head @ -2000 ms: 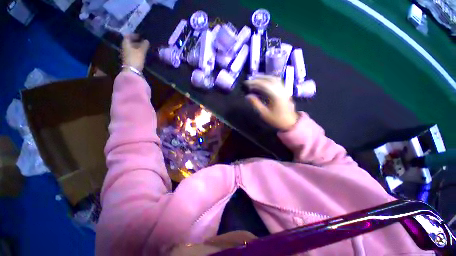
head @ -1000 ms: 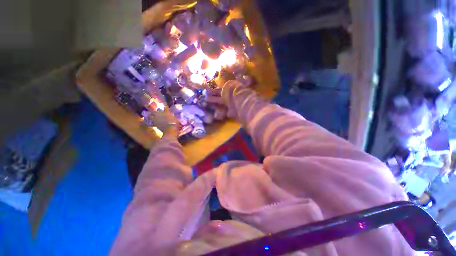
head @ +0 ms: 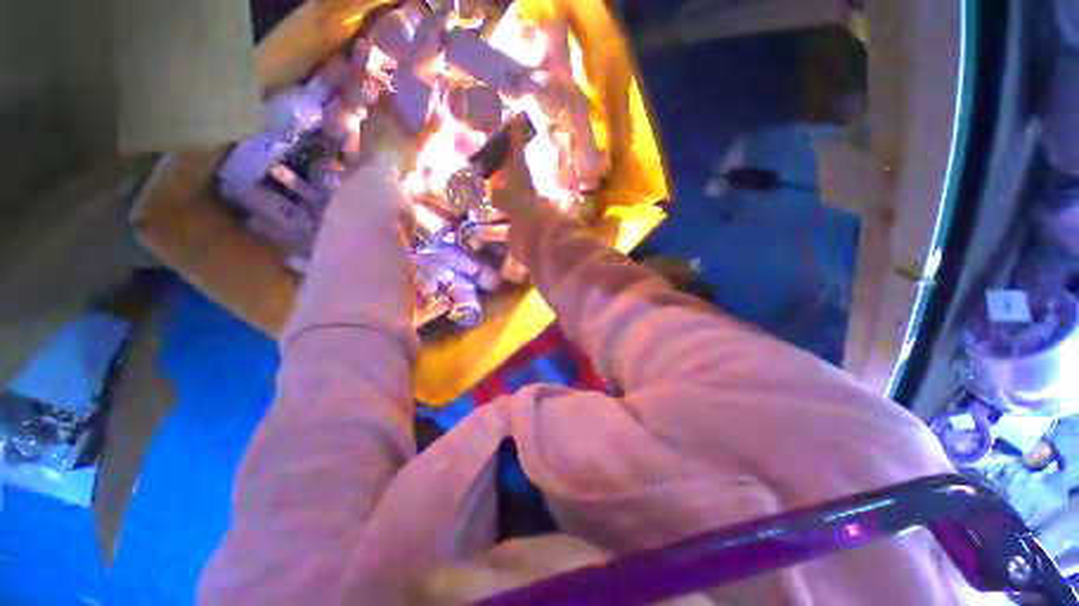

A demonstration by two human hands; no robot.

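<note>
A yellow-orange parts bin [head: 473, 373] stands in front of me, heaped with white device units [head: 456, 278] under harsh glare. My left hand [head: 381, 156] reaches into the upper middle of the pile; it is blurred and its fingers are hard to make out. My right hand [head: 511, 160] is in the pile to the right of it, beside a dark flat piece [head: 503, 142]. Glare hides its fingers, and I cannot tell whether it holds that piece.
A brown cardboard flap [head: 183, 77] is at the upper left. Blue floor [head: 225, 438] shows below the bin. Bags with dark contents [head: 53, 414] lie at the far left. A bench with white round parts [head: 1023, 355] is at the right.
I have turned from the bench to the bin. Since a second ago, my left hand has moved up and deeper over the pile; my right hand has moved slightly up and left.
</note>
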